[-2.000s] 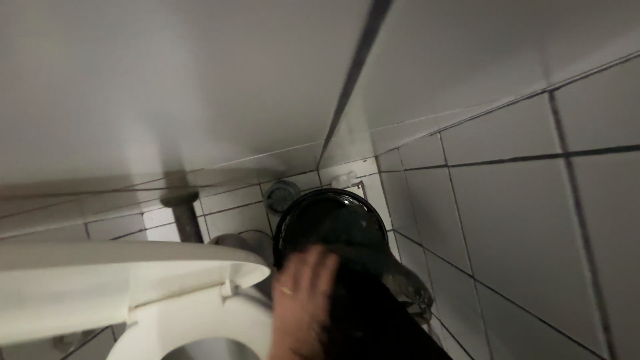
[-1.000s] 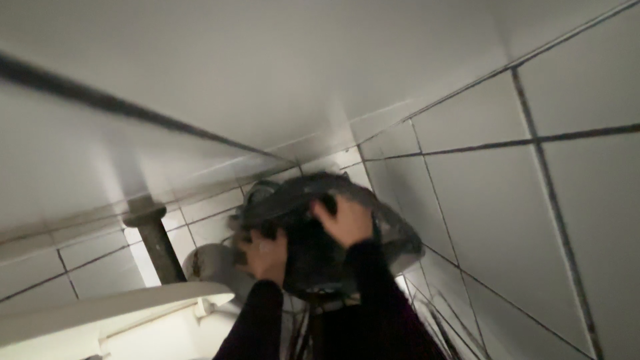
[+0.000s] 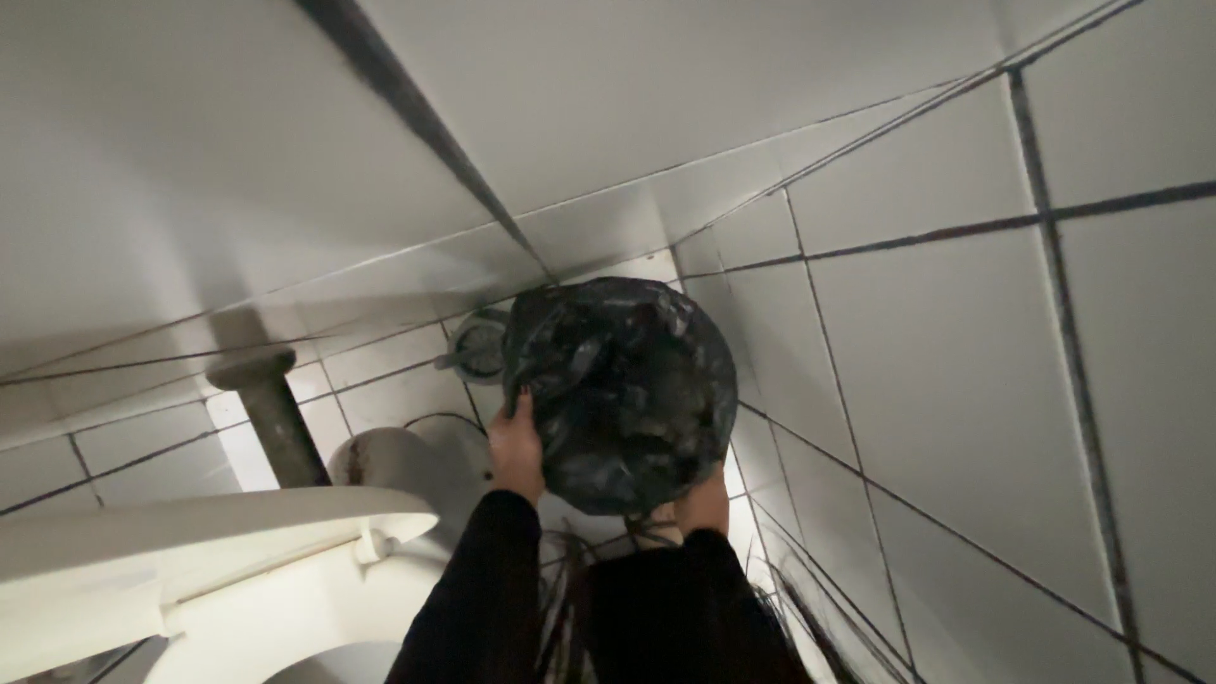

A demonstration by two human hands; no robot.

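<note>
A black plastic bag (image 3: 627, 399) lines a round bin in the tiled corner, its film spread over the rim and sagging inside. My left hand (image 3: 518, 446) grips the bag at the bin's left edge, thumb on top. At the lower right edge is my right hand (image 3: 703, 503), its fingers mostly hidden beneath the black film. Both forearms are in dark sleeves. The bin's own wall is covered by the bag.
A white toilet with its raised seat (image 3: 285, 608) and lid (image 3: 218, 532) stands at the lower left. Behind it a dark pipe (image 3: 280, 427) meets the wall. A small round grey holder (image 3: 478, 347) sits left of the bin. White tiled walls (image 3: 950, 361) close in on the right.
Two seconds ago one hand was at the bin's open, dark rim; a second ago both hands were inside the bunched bag. Now the bag is spread over the rim and my hands are at its sides.
</note>
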